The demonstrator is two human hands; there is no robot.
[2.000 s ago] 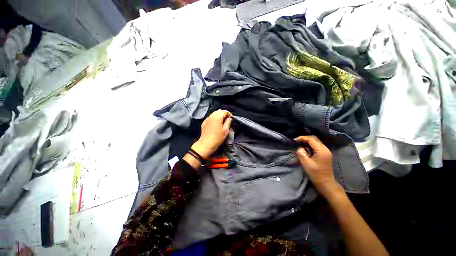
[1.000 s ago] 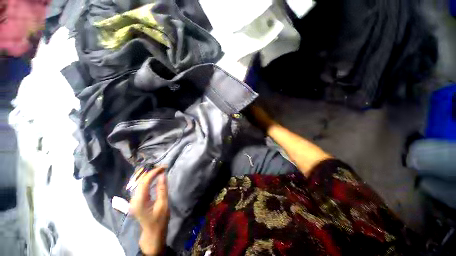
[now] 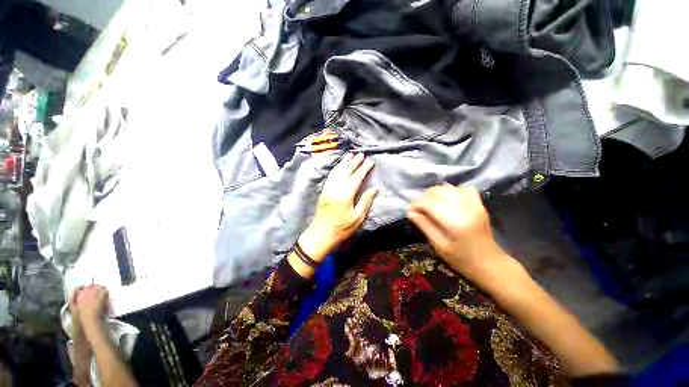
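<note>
A dark grey garment [image 3: 468, 143] lies over the table edge in front of me, one sleeve opening raised in folds. My left hand [image 3: 341, 202] rests on it, fingers spread, palm down. An orange-red striped thing [image 3: 323, 142] lies on the cloth just beyond its fingertips. My right hand [image 3: 452, 219] is curled over the garment's near edge, slightly blurred; whether it holds anything cannot be told. A white label [image 3: 266, 159] shows left of the folds. A brassy button [image 3: 538, 178] sits on the band at right.
The white table [image 3: 170, 189] carries pale garments [image 3: 79, 181] at left and a black phone-like bar [image 3: 123, 255]. Another person's hands [image 3: 91, 301] are at the lower left table edge. More pale cloth [image 3: 642, 94] lies at right. A dark area is below the table at right.
The view swung right, then back. My left hand now lies flat on the cloth below the orange-red thing. My right hand has come back from beyond the garment's right edge to its near edge.
</note>
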